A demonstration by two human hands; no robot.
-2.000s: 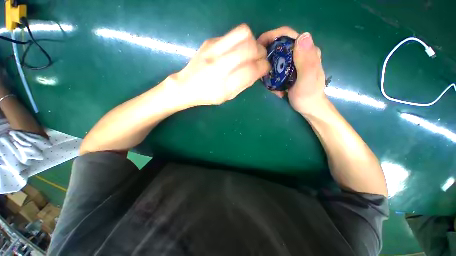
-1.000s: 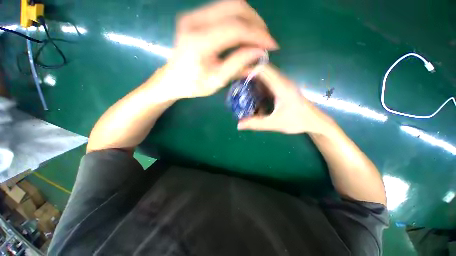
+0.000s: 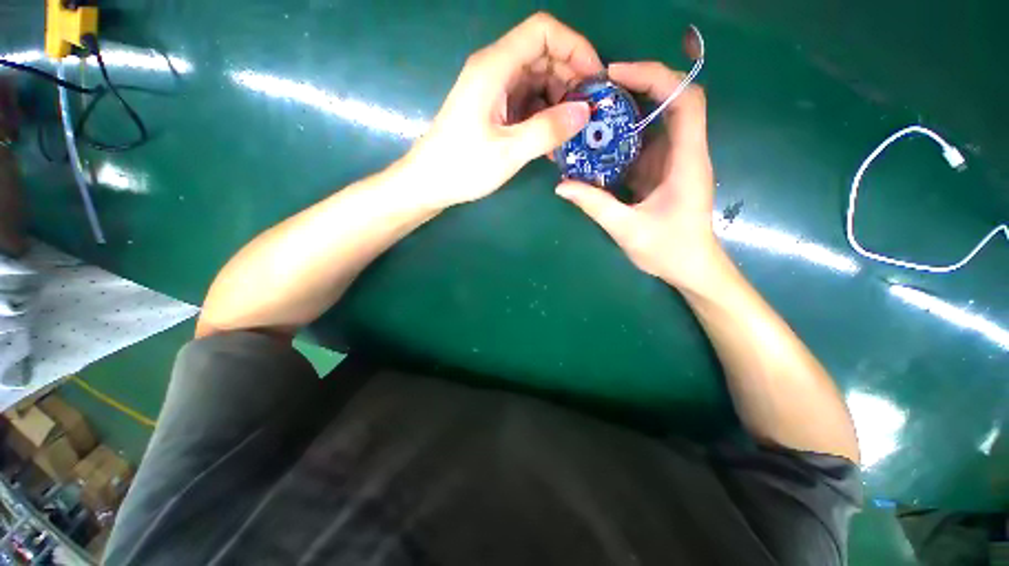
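A round blue circuit board (image 3: 607, 155) with white markings and a pale central ring faces up between my hands. My left hand (image 3: 492, 122) grips its left edge, the thumb pressing on the board's upper left by a small red spot. My right hand (image 3: 673, 177) holds it from the right, with the thumb at the lower edge and the fingers around the upper right. A thin white lead (image 3: 671, 101) rises from the board's right side to a small brownish disc (image 3: 694, 42). The housing under the board is mostly hidden.
A loose white cable (image 3: 852, 207) with a plug lies on the green bench at right. A tiny dark part (image 3: 732, 209) lies right of my right hand. A yellow tool (image 3: 71, 30) with a black cord and a pale tube (image 3: 77, 166) are at upper left.
The board has turned face up and moved up and right from its blurred position a second ago. The lead and disc now stand out at upper right. My left hand has lowered its thumb onto the board.
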